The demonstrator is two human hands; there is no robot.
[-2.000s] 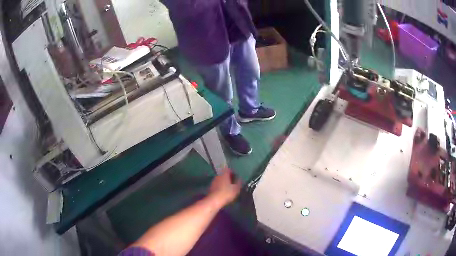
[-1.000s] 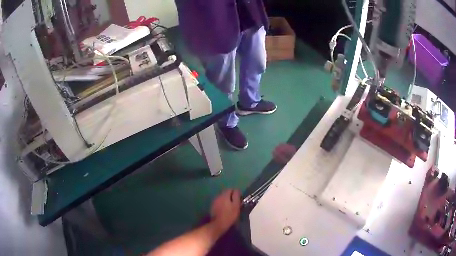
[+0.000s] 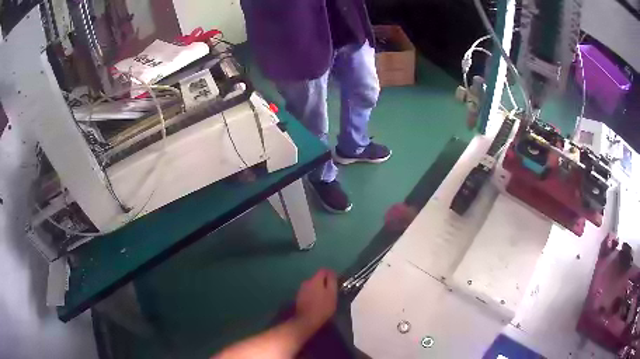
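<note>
My left hand (image 3: pixel 317 298) reaches in from the bottom, left of the white machine's front corner. Its fingers look curled, but blur hides whether they hold anything. Thin metal rods (image 3: pixel 366 269) stick out along the machine's edge just right of my fingers. My right hand is not in view. The white machine panel (image 3: pixel 384 308) has a plain button (image 3: pixel 403 327) and a green-lit button (image 3: pixel 427 342). The touch screen's blue corner (image 3: pixel 511 348) is cut off by the bottom edge. Red fixtures (image 3: pixel 544 191) stand on the bed.
A person (image 3: pixel 309 42) in purple workwear stands ahead between the machines. Another white machine (image 3: pixel 189 165) sits on a green-topped bench (image 3: pixel 161 231) at left. A carton (image 3: pixel 395 59) and a purple bin (image 3: pixel 602 78) are further back. A blurred reddish shape (image 3: pixel 398 216) shows beside the machine.
The view has shifted, so most of the touch screen has dropped out at the bottom. My left hand appears lower and beside the rods. It has barely moved in the last second.
</note>
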